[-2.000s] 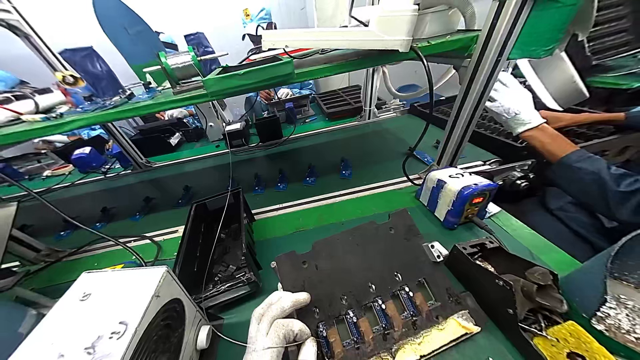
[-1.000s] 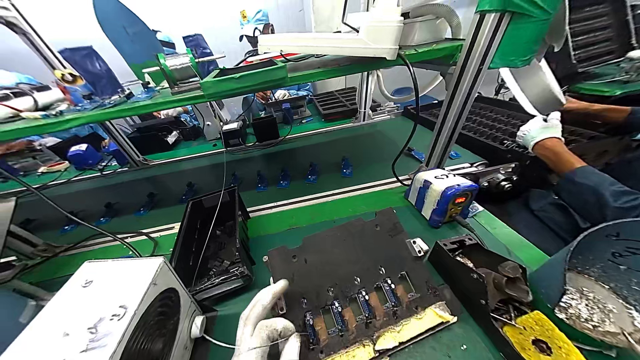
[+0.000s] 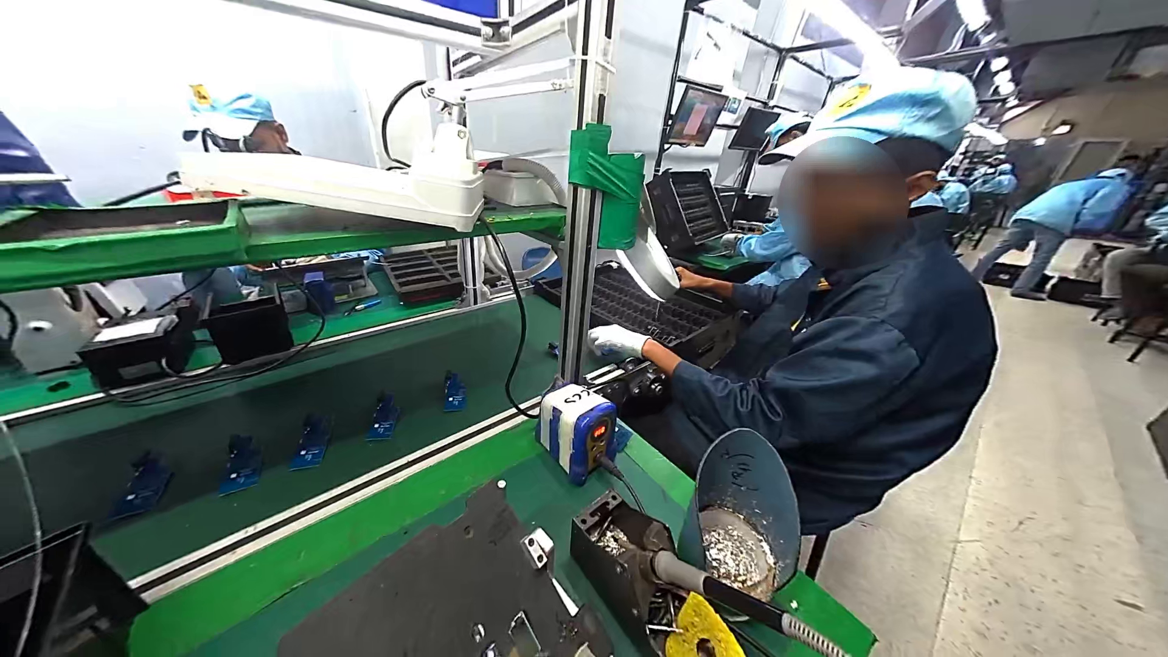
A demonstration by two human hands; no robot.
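Neither of my hands shows in the head view. The black fixture plate (image 3: 438, 584) lies on the green bench at the bottom, its lower part cut off by the frame edge. A small metal bracket (image 3: 538, 547) sits at its right edge. To the right, a soldering iron (image 3: 721, 589) rests in its black stand (image 3: 607, 538), beside a yellow sponge (image 3: 701, 630). Behind them stands the blue and white soldering station (image 3: 577, 433), its display lit. Several blue circuit boards (image 3: 312, 443) lie in a row on the dark green conveyor belt (image 3: 365, 484).
A cut-open container of solder scrap (image 3: 739, 547) stands at the bench's right corner. A co-worker (image 3: 876, 365) sits at the right, a gloved hand (image 3: 619, 340) near a black compartment tray (image 3: 657, 306). A metal post (image 3: 584, 274) and a shelf (image 3: 301, 237) with a white lamp (image 3: 338, 187) rise ahead.
The view has swung far to the right and up. The gloved hand at the fixture plate in both earlier frames is out of view. The co-worker's gloved hand has moved down from beside the post.
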